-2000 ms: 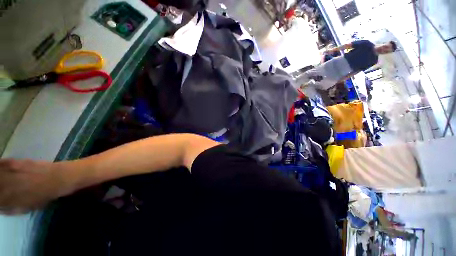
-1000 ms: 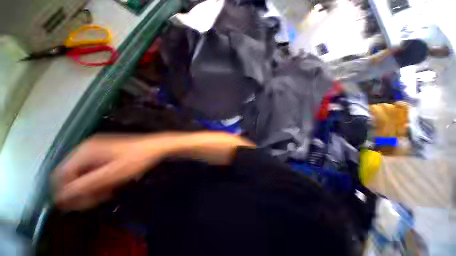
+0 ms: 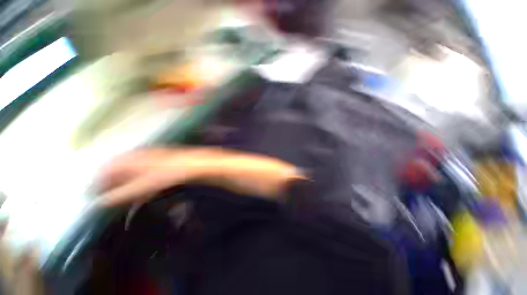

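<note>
The whole view is strongly blurred. My right hand point(image 3: 124, 176) is over the green edge of the white table point(image 3: 86, 129), with the forearm reaching in from the right. Its fingers are smeared and I cannot tell whether they hold anything. A brownish blurred patch at the lower left corner may be my left hand, but its shape is unclear. A heap of dark grey fabric point(image 3: 346, 129) with a white piece point(image 3: 294, 62) at its top lies beyond the table edge.
The scissors point(image 3: 176, 86) show as an orange and red smear on the table. The cream machine body point(image 3: 138, 29) is at the top left. Blurred red, yellow and blue things are at the right, past the fabric heap.
The view has swung, so the scissors and fabric heap sit further right and lower in the picture. More of the white table shows at the left. My right hand has moved from below the table edge onto it.
</note>
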